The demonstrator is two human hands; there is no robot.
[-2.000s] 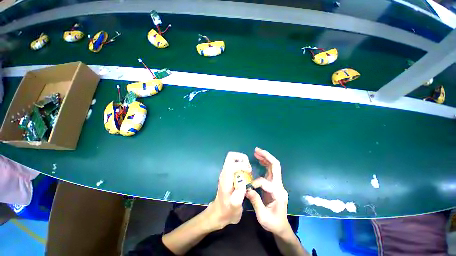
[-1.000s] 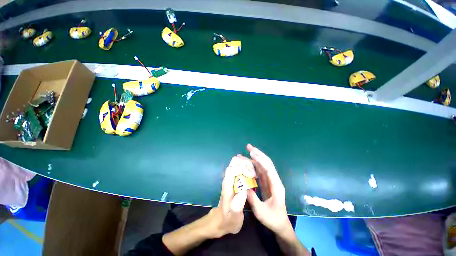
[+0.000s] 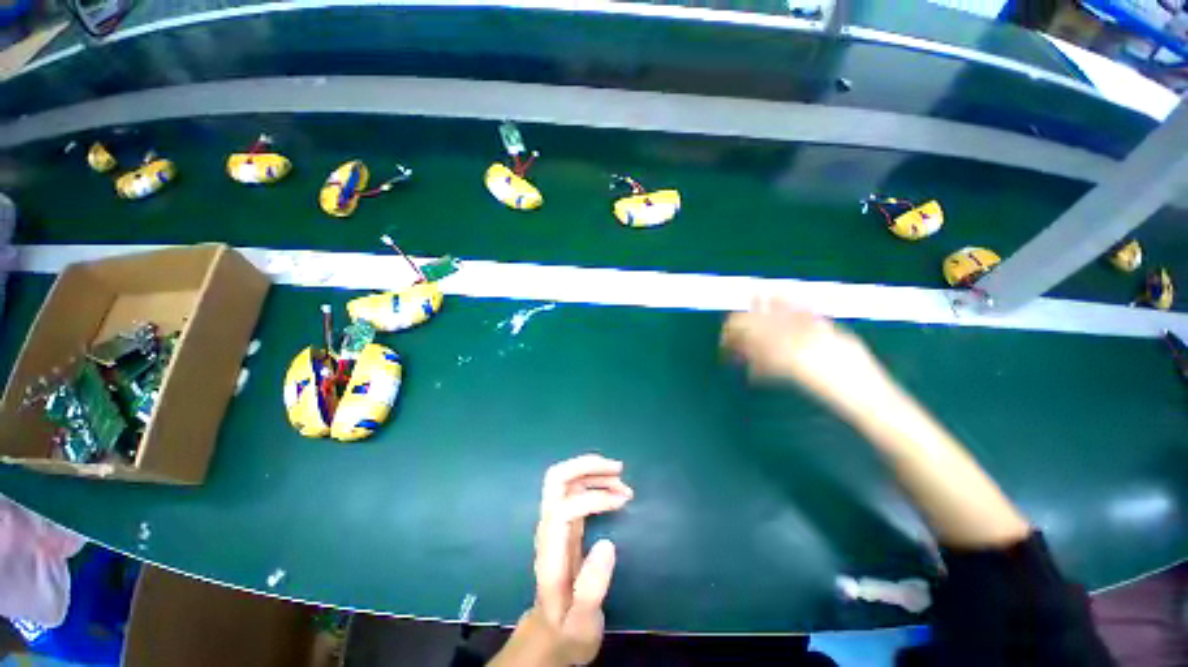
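My left hand is above the front of the green bench, fingers apart and slightly curled, with nothing in it. My right hand reaches over the bench to the pale rail; it is blurred, and I cannot tell whether it holds anything. The yellow shell seen earlier between my hands is not visible in them. An open pair of yellow shells with red wires lies at left. Another yellow shell with a green board lies behind it, by the rail.
An open brown carton of green circuit boards stands at left. Beyond the white rail, several yellow shells with wires, one of them here, lie on the green conveyor. A grey post slants at right. Pink cloth shows at the left edge.
My hands have separated. The right has moved forward and right to the rail, the left has opened near the front. The conveyor shells have shifted right. The view has tilted up.
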